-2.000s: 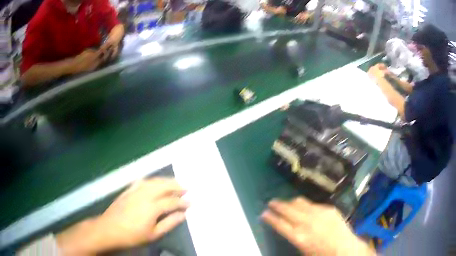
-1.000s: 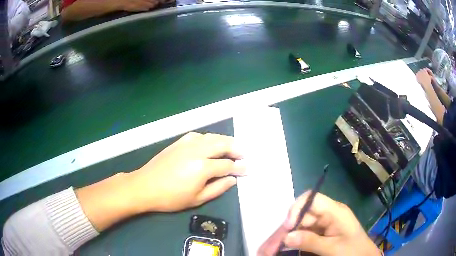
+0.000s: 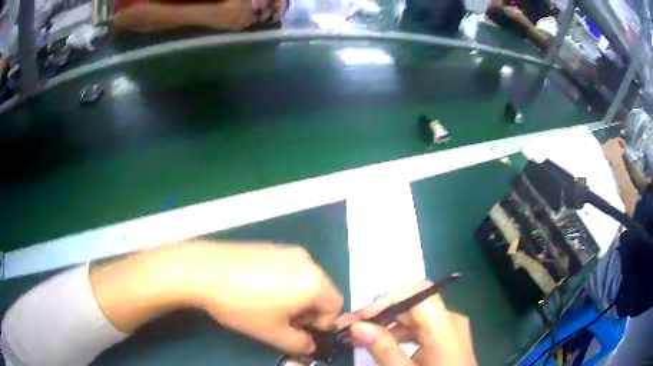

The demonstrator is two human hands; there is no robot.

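My left hand (image 3: 268, 293) is at the bottom centre, slightly blurred, its fingers curled and closed on a small black back cover (image 3: 326, 344). The silver-rimmed watch body (image 3: 295, 360) shows just below those fingers, mostly cut off by the bottom edge. My right hand (image 3: 419, 330) holds slim dark tweezers (image 3: 422, 297) like a pen; one end sticks out up and to the right, the other reaches the black cover. The white strip (image 3: 383, 239) runs under and behind my right hand. The exact contact between tweezers and cover is hidden by fingers.
A black soldering station (image 3: 533, 236) with beige tape and a thick black arm stands at the right. A pale rail (image 3: 236, 214) separates the bench from the green belt (image 3: 236, 136), which carries several small watch pieces. People's arms show across the belt and at the right. A blue stool (image 3: 591, 329) is lower right.
My left hand has moved down from the white strip's edge and taken hold of the black cover. My right hand, with the tweezers, has come left to meet it. The view has shifted slightly.
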